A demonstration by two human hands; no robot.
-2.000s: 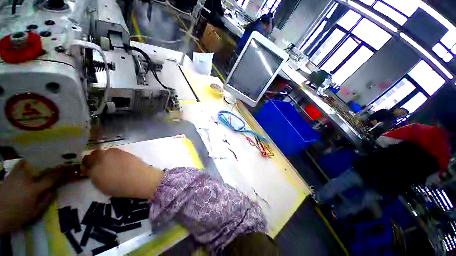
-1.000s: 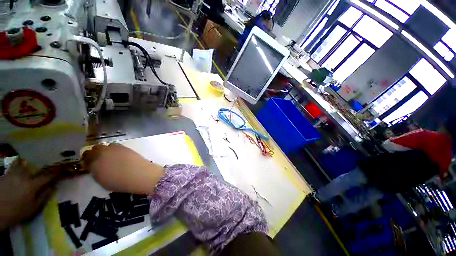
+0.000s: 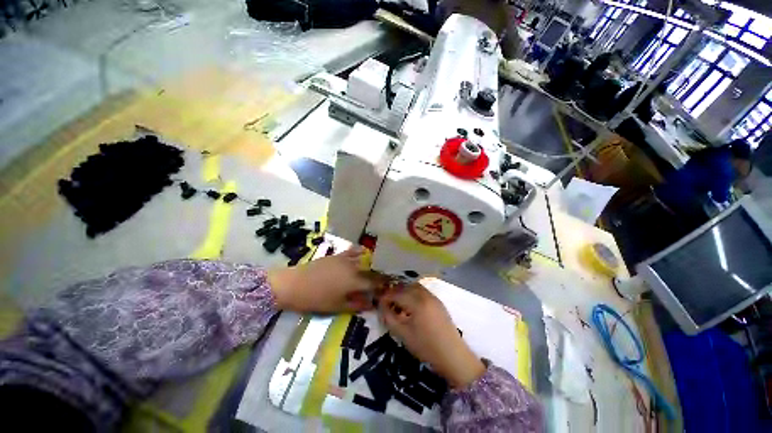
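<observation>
The white sewing machine head (image 3: 436,190) stands in front of me, with its needle area low and mostly hidden by my fingers. My left hand (image 3: 326,283) reaches in from the left, fingertips under the head. My right hand (image 3: 423,330) meets it there from the right, fingers bent together. Whether either holds a strip cannot be seen. Unsewn black strips (image 3: 385,372) lie loose on the white board (image 3: 478,326) below my right hand. Short sewn tabs (image 3: 283,237) lie left of the machine, some strung on a thread.
A large heap of black tabs (image 3: 123,182) lies farther left on the table. At right are a yellow tape roll (image 3: 599,259), a blue cord (image 3: 622,338), a grey-screened monitor (image 3: 715,262) and a blue bin (image 3: 707,380). A person in blue (image 3: 707,182) is at the back right.
The view has swung left, so the machine now sits centrally and the heap and sewn tabs show. Both hands remain together under the head.
</observation>
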